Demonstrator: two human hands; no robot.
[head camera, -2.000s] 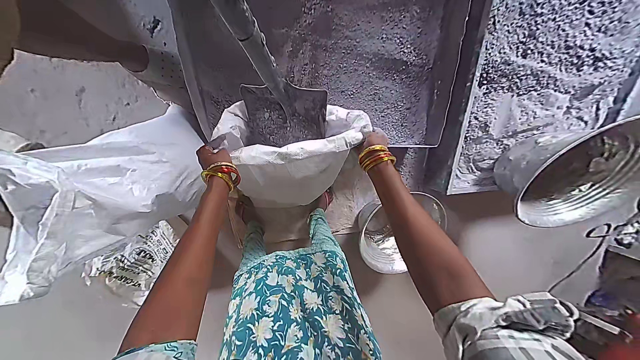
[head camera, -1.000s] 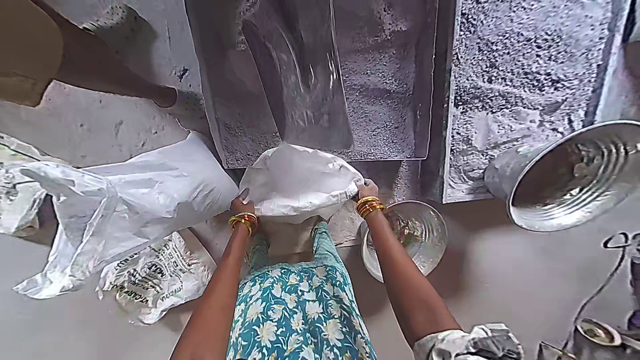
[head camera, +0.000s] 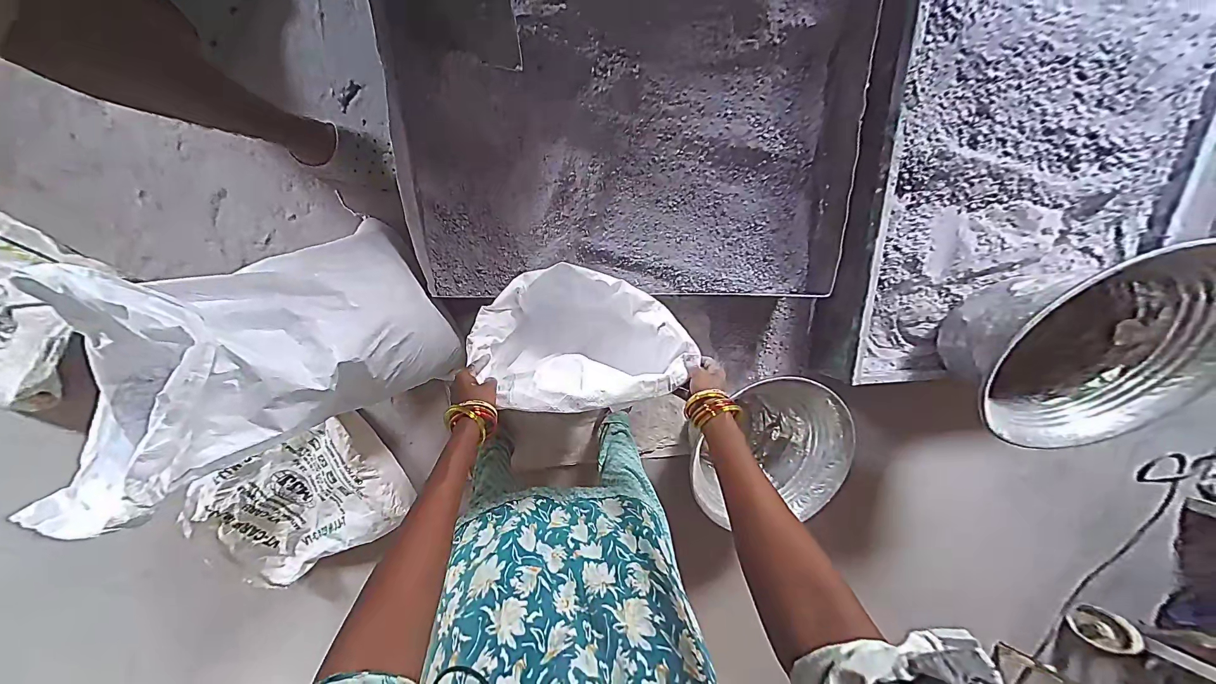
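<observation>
Between my hands is a white woven sack (head camera: 579, 385), its mouth spread wide just below the near edge of a large metal tray (head camera: 627, 180) of grey granular material. My left hand (head camera: 474, 388) grips the left side of the sack's rim. On the right side of the same rim, my right hand (head camera: 705, 375) is closed. The sack's lower part and bottom are hidden beneath the mouth. Part of a shovel blade (head camera: 475, 33) shows over the tray at the top.
A filled white sack (head camera: 323, 313) leans at my left, above a printed bag (head camera: 304, 499). Beside my right forearm stands a metal tub (head camera: 807, 446); a larger one (head camera: 1102, 351) tilts at the right, near a second grey-filled tray (head camera: 1026, 171). Another person's foot (head camera: 356, 161) is at upper left.
The shovel blade was over the sack's mouth, then blurred over the tray, and now shows only at the top. Both my hands keep hold of the sack's rim.
</observation>
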